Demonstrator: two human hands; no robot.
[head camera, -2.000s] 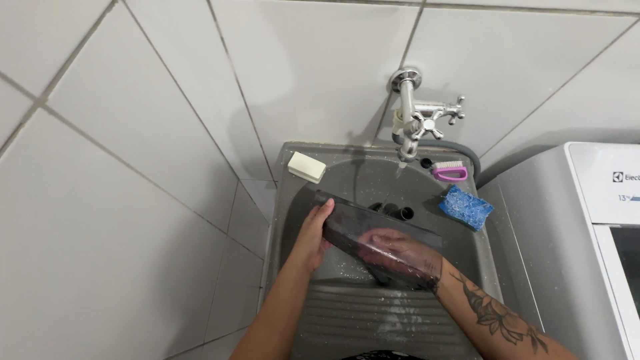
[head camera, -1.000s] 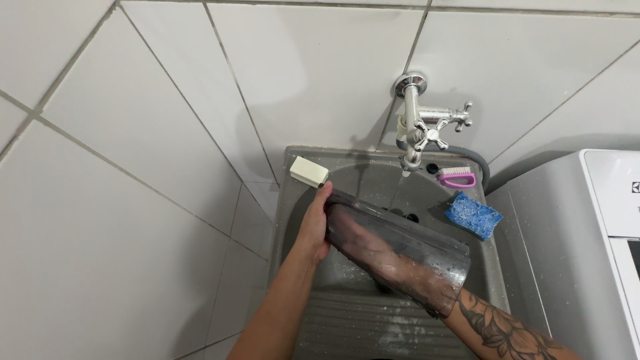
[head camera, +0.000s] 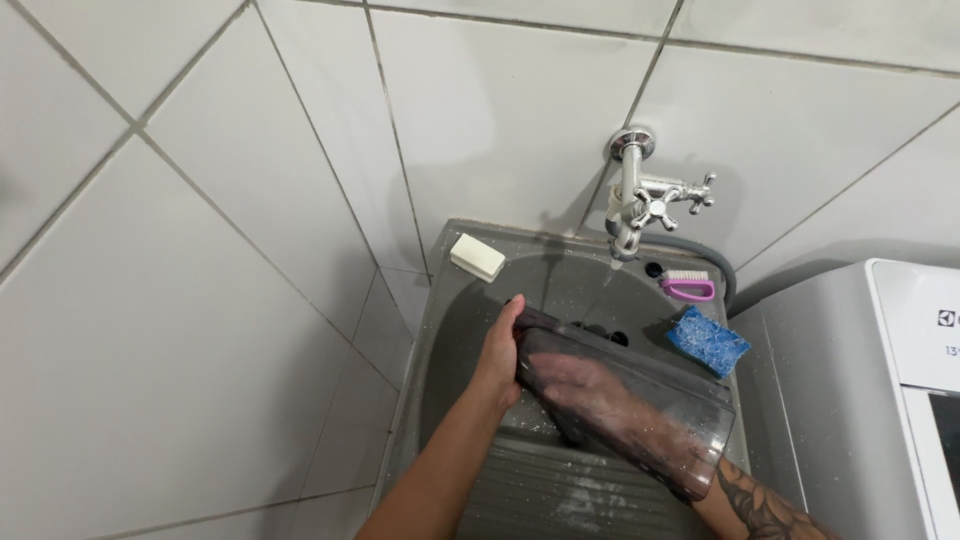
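Observation:
My left hand (head camera: 501, 352) grips the closed end of a smoky, translucent plastic container (head camera: 675, 405), thumb on its upper edge. The container lies tilted over the basin of a grey laundry sink (head camera: 465, 330). Through its wall my right hand (head camera: 581, 379) shows, inserted up to the wrist from the open lower-right end, fingers extended along the inside. Whether those fingers press on the wall is hard to tell. Above the container, a thin stream of water falls from the metal faucet (head camera: 627, 244).
White bar soap (head camera: 478, 257) lies on the sink's back left corner. At the right rim are a pink-handled brush (head camera: 688, 286), a blue sponge (head camera: 708, 341) and a black stopper (head camera: 653, 268). A ribbed washboard (head camera: 570, 495) is in front; a white washing machine (head camera: 832, 360) stands right.
My right hand, inside the container throughout, appears deeper than two seconds ago. The container has turned in my hands, its open end now lower right.

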